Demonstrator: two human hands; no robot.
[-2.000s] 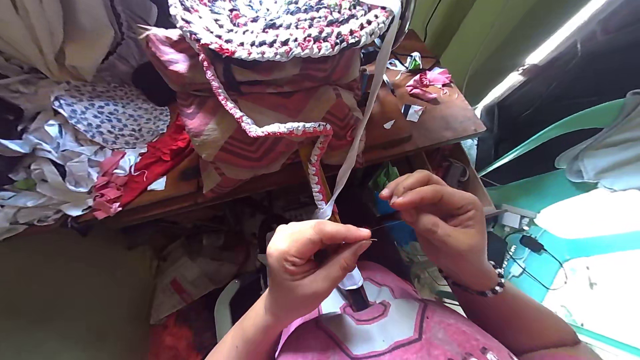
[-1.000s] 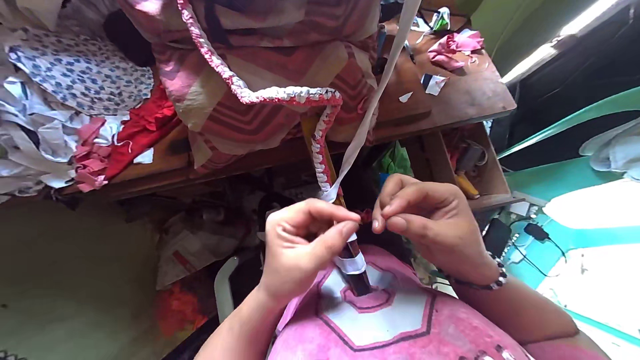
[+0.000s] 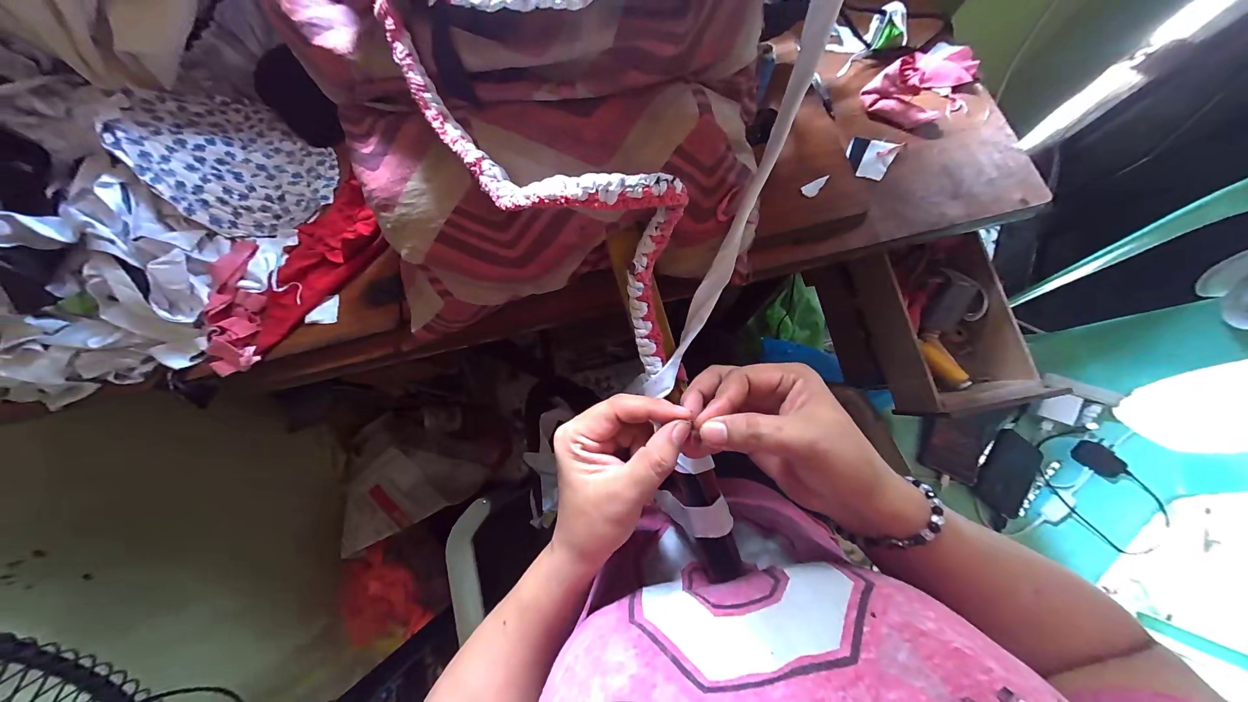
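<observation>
My left hand [image 3: 619, 473] and my right hand [image 3: 780, 429] meet at their fingertips, thumb and index finger pinched on each. What lies between them is too small to make out; in the earliest frame a thin needle-like piece showed there. Just behind the fingers, a red-and-white braided fabric cord [image 3: 595, 188] comes down to a white fabric strip [image 3: 746, 210], which runs up to the top edge. A dark rod [image 3: 717, 546] wrapped with white strips stands below the hands, its lower end against the pink shirt [image 3: 604, 663].
A patterned cushion [image 3: 546, 234] rests on the wooden table [image 3: 936, 185]. Fabric scraps [image 3: 127, 283] are heaped at left. An open drawer [image 3: 1009, 361] holds small items at right, near cables and a black adapter [image 3: 1097, 456]. A fan guard [image 3: 58, 673] shows at lower left.
My hands, apart two seconds ago, have come together at the fingertips. The view has tipped lower, and the round braided piece is mostly out of frame.
</observation>
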